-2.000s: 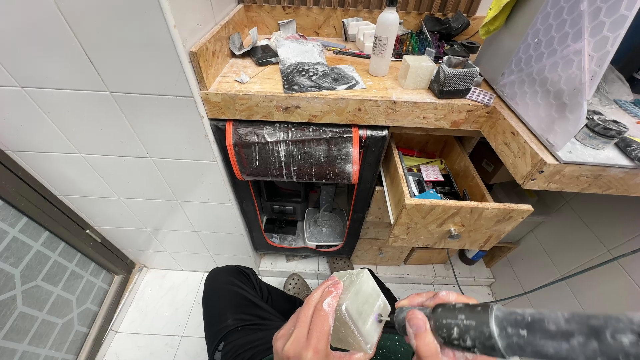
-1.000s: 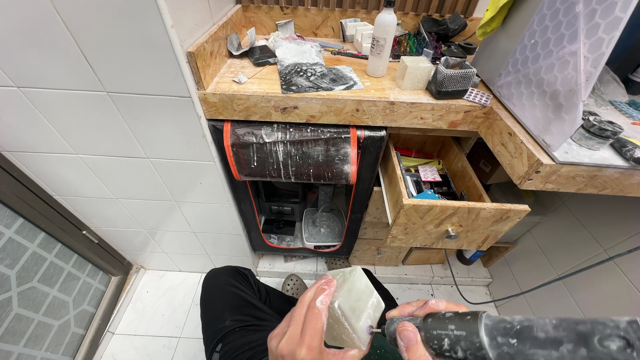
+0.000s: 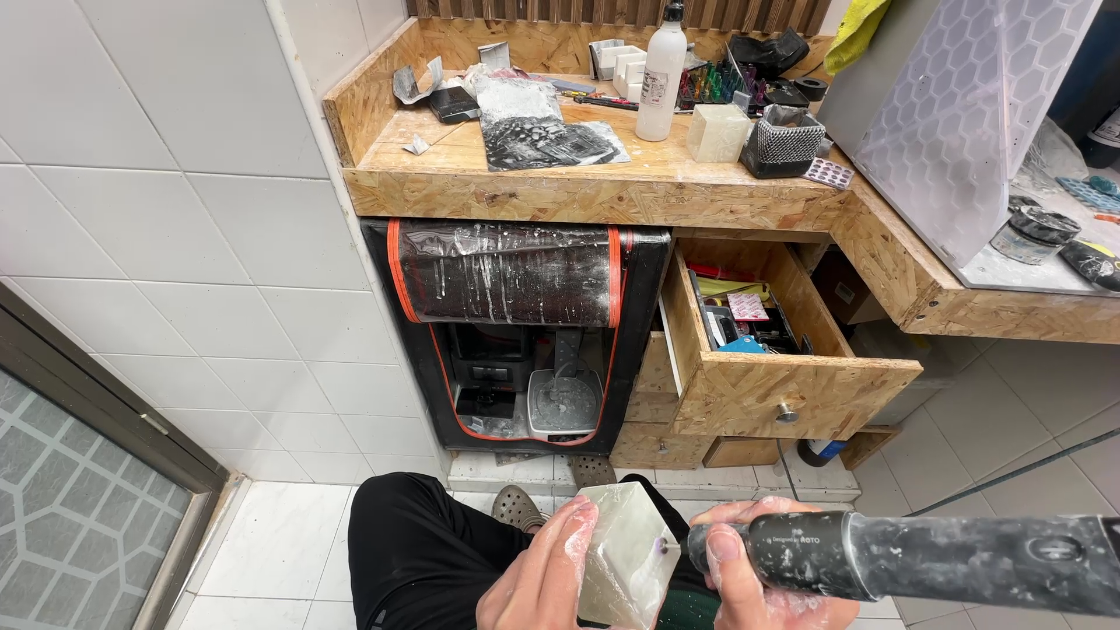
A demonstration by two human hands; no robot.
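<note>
My left hand [image 3: 544, 569], dusted with white powder, holds a pale translucent block [image 3: 632, 560] with flat faces above my lap. My right hand [image 3: 752, 569] grips the front end of a black powered rotary tool [image 3: 884, 547], which is coated in white dust and reaches in from the right edge. Its thin bit meets the block's right side, at a small dark purplish spot. The undersides of both hands are cut off by the bottom edge. A similar pale block [image 3: 719, 133] sits on the bench.
The chipboard bench [image 3: 560, 194] carries a plastic bottle [image 3: 662, 74], a mesh basket [image 3: 781, 144] and dusty sandpaper-like sheets [image 3: 547, 131]. Below, an open drawer [image 3: 801, 394] juts out beside a black enclosure [image 3: 516, 276]. A cable [image 3: 1006, 477] runs at the right.
The bit was apart from the block two seconds ago and now meets its side. Both hands keep their holds.
</note>
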